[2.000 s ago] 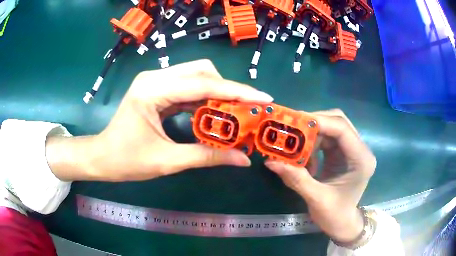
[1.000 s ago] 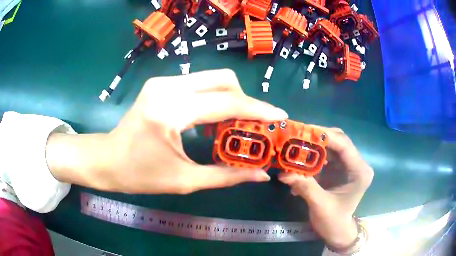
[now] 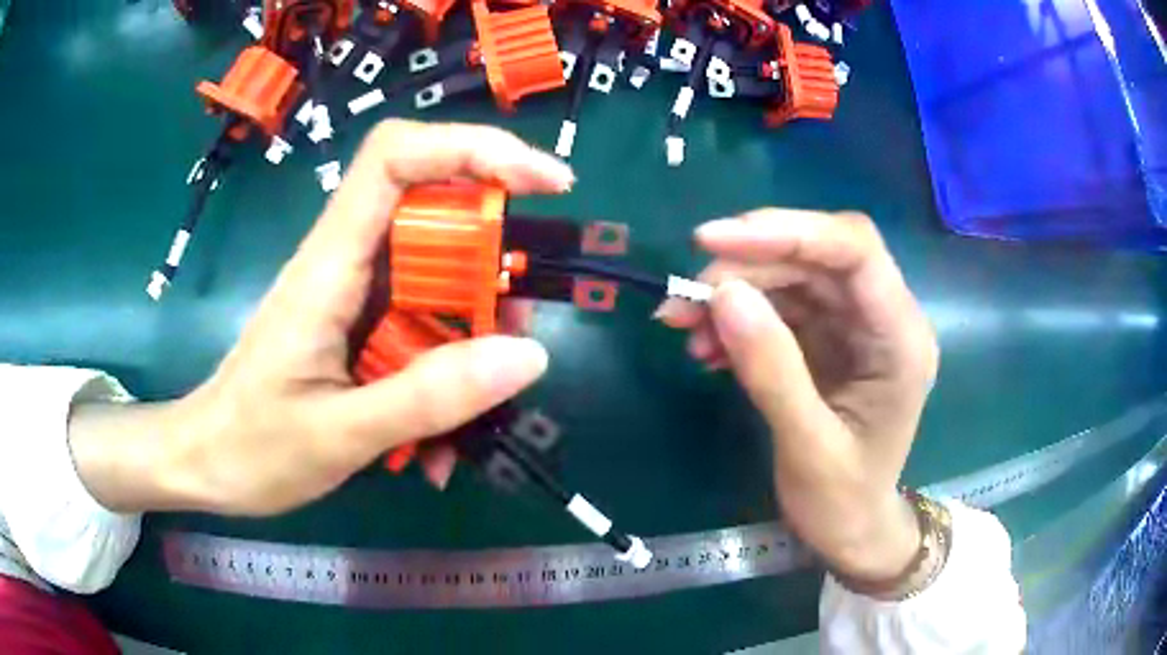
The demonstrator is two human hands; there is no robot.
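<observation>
My left hand (image 3: 307, 320) holds two orange high-voltage connectors, one above the other. The upper connector (image 3: 445, 256) is side-on, its two metal lug tabs and black lead pointing right. The lower connector (image 3: 416, 352) is partly hidden by my left thumb; its tabs and lead (image 3: 544, 476) point down right, ending in a white plug (image 3: 634, 553). My right hand (image 3: 819, 371) has its thumb and fingers at the end of the upper lead, by the white label (image 3: 689, 289). The upper lead's plug is hidden by the fingers.
A pile of orange connectors (image 3: 518, 58) with black leads lies along the far side. A blue bin (image 3: 1024, 115) stands at the far right. A steel ruler (image 3: 422, 572) lies along the near edge of the green mat (image 3: 256, 384).
Both connectors have turned from openings facing me to side-on and are now in my left hand alone. My right hand has let go of its connector and moved to the upper lead's end.
</observation>
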